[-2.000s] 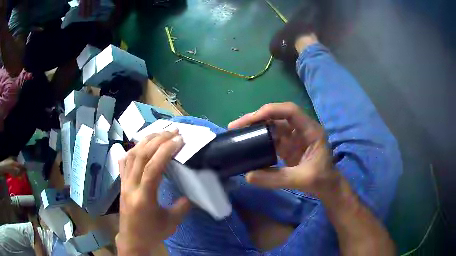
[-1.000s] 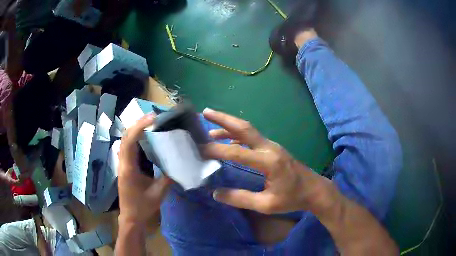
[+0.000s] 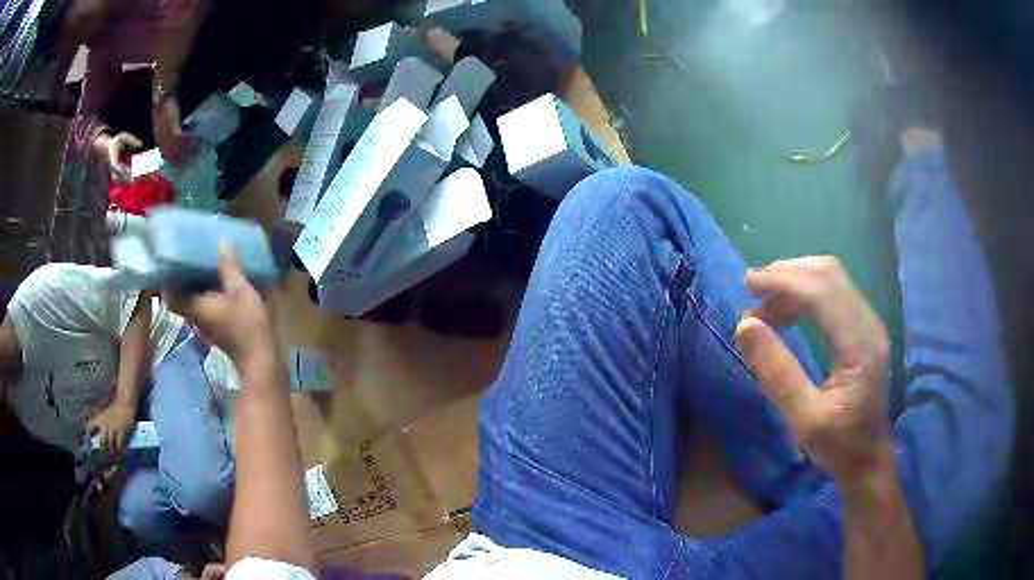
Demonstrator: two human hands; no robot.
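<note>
My left hand (image 3: 230, 304) is at the far left with the arm stretched out, holding a pale blue-white retail box (image 3: 204, 247) that is blurred. A loose flap shows at the box's left end. My right hand (image 3: 833, 368) is over my right leg, fingers curved and apart, holding nothing. Several tall printed cartons (image 3: 369, 193) lie in a pile at the upper middle, some with white flaps standing open. Another white-ended box (image 3: 539, 138) lies beside my knee. No black tube can be made out clearly.
Brown cardboard (image 3: 397, 453) with black print and a white label (image 3: 321, 492) lies left of my leg. A seated person in a white shirt (image 3: 79, 340) is at the left. Another person's hand (image 3: 117, 151) and a red item (image 3: 142, 194) are at the upper left. Green floor (image 3: 726, 147).
The black tube has left my right hand and is not clearly visible. My left hand has moved far left with the box, and my right hand has moved right, away from it. The view has turned left.
</note>
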